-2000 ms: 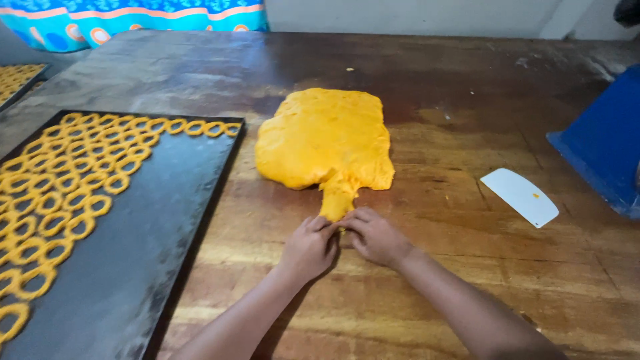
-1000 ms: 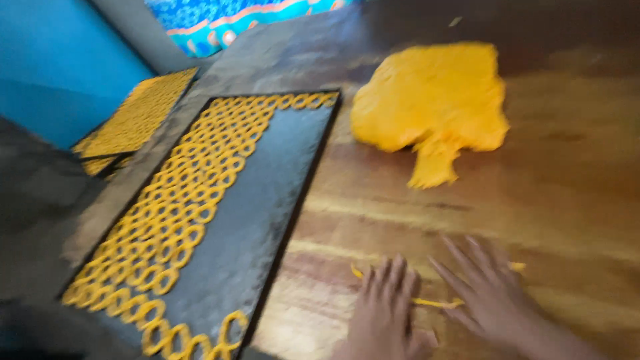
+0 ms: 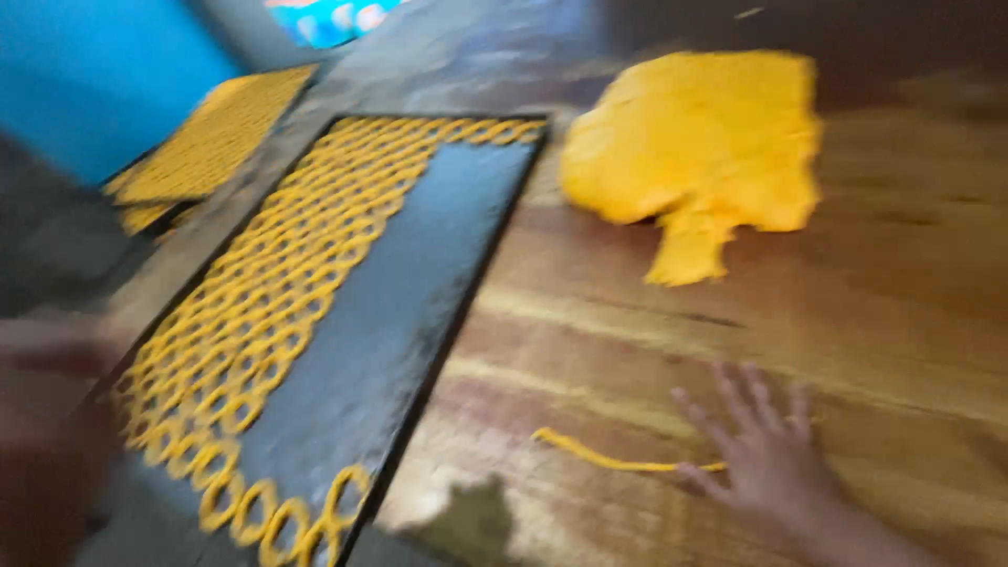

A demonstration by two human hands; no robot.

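My right hand (image 3: 760,445) lies on the wooden table with its fingers spread. Its thumb side touches a thin yellow dough strand (image 3: 606,458), which stretches out to the left; the strand's right end is hidden by the hand. Beyond the hand rests a large flattened mass of yellow dough (image 3: 701,142) with a torn tongue pointing toward me. A blurred skin-toned shape at the left edge, beside the tray, seems to be my left hand (image 3: 51,378); its fingers cannot be made out. The dark metal tray (image 3: 386,331) carries rows of yellow dough rings (image 3: 291,244).
At the upper left, more trays of yellow dough pieces (image 3: 213,142) stand beside a blue surface (image 3: 94,71). A patterned blue cloth (image 3: 335,20) shows at the top. The near tray's raised rim borders the wooden table (image 3: 890,331).
Two seconds ago both hands pinched the dough's tongue; one second ago both lay over the strand. The left hand has left the strand, which now shows more plainly. The view has swung left.
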